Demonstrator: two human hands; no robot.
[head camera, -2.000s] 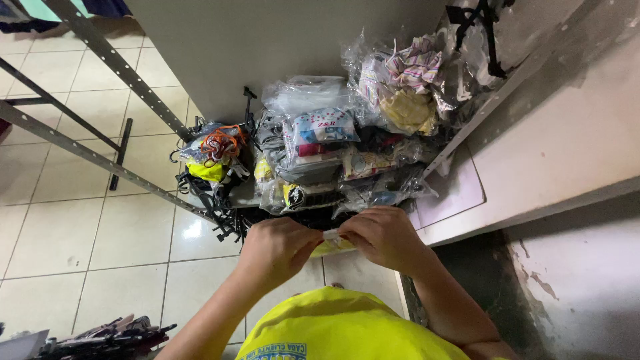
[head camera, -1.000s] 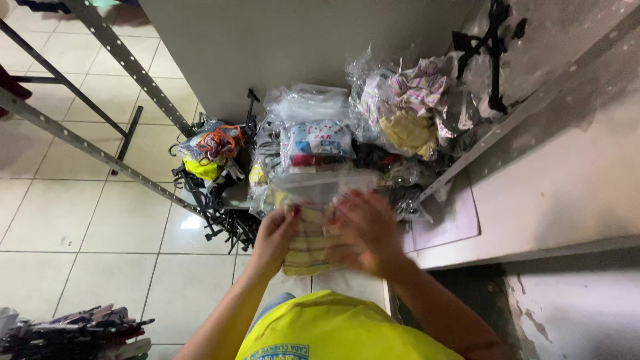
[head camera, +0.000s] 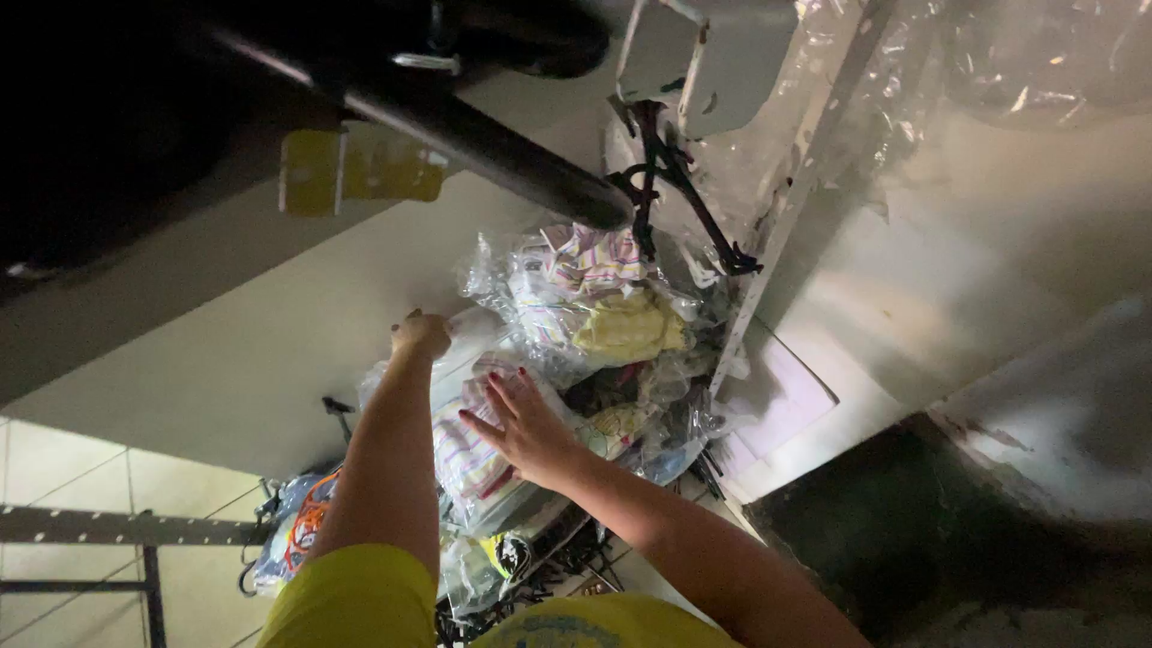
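My right hand (head camera: 526, 436), fingers spread, rests on a striped garment in a clear plastic bag (head camera: 463, 450) on the pile. My left hand (head camera: 421, 335) reaches to the back edge of the pile, beside clear plastic wrapping (head camera: 477, 337); its fingers are bent and partly hidden, so I cannot tell whether they grip anything. Behind and to the right of my right hand lies a bagged bundle with a striped cloth (head camera: 594, 256) and a yellow garment (head camera: 630, 326). More bagged clothes lie beneath and in front, one with a black and yellow print (head camera: 507, 553).
Black plastic hangers (head camera: 675, 180) hang at the upper right of the pile. A dark metal tube (head camera: 486, 144) crosses the upper view. A perforated metal post (head camera: 765, 261) stands at the right. Orange cord or hangers (head camera: 309, 522) lie at the left, near a perforated rail (head camera: 117, 525).
Both hands have moved from near my body forward onto the pile. The yellowish bagged item between them is no longer there. The view has shifted strongly, with a dark tube now overhead.
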